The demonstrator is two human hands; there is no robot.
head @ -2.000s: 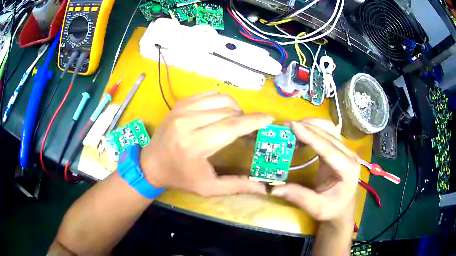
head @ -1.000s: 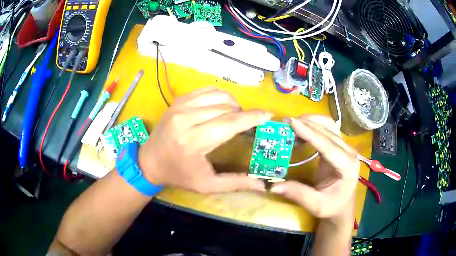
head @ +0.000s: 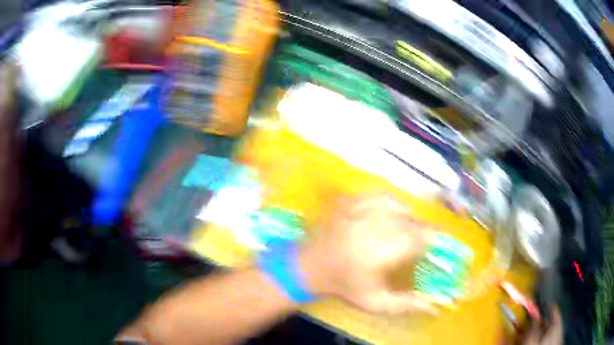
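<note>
The whole head view is blurred by motion. My left hand (head: 370,256), with a blue wristband, holds the green circuit board (head: 443,268) by its edges over the yellow-orange mat (head: 289,158). My right hand (head: 549,331) is cut off at the bottom right edge, off the board; its fingers are too blurred to tell whether they hold anything. A second green board (head: 277,226) lies at the left of the mat, partly behind my wrist.
The multimeter (head: 225,67) is at the upper left, the bright-blue handle (head: 128,158) left of it. The white housing (head: 367,138) lies along the mat's top. The round tub (head: 537,226) and a red-handled tool (head: 522,300) are at the right.
The view has swung, so the bench appears shifted right and tilted. My right hand has let go of the board and moved to the lower right. My left hand still holds the board.
</note>
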